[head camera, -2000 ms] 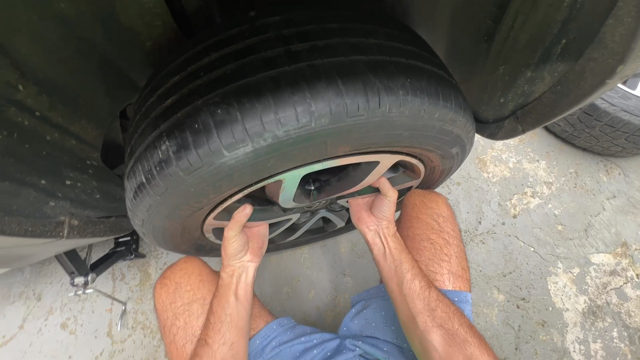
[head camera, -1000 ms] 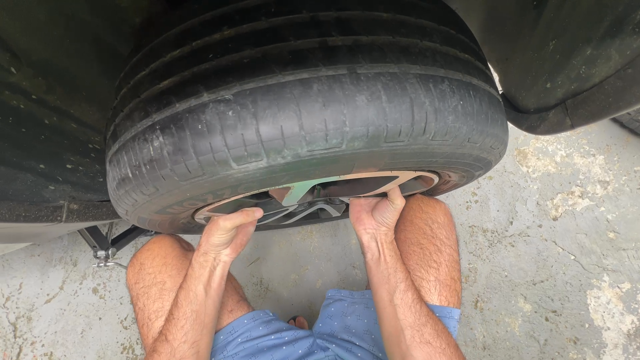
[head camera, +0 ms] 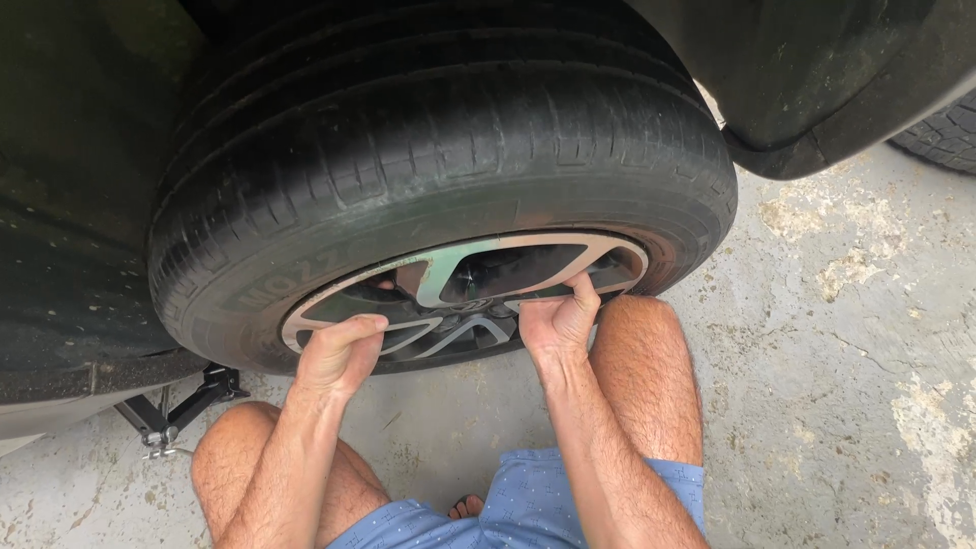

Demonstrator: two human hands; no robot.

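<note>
A car wheel with a black rubber tire [head camera: 427,183] fills the middle of the head view, under the dark wheel arch. Its alloy rim [head camera: 503,248] has silvery spokes and faces down toward my knees. With the thumb on a left lower spoke, my left hand [head camera: 341,354] grips the rim; its fingers are mostly hidden behind the spokes. On the right side, my right hand [head camera: 560,316] grips another spoke, its thumb up against the metal and its other fingers curled out of sight. The hub area is partly shadowed.
Beneath the car's sill [head camera: 99,377] at the lower left stands a black scissor jack [head camera: 183,408]. A bumper edge [head camera: 816,145] hangs at the upper right. Another tire [head camera: 945,137] lies at the far right on the worn concrete floor [head camera: 808,366].
Both hands stay on the rim throughout. The wheel's face tilted more out of sight one second ago and shows more again now. The view has shifted somewhat.
</note>
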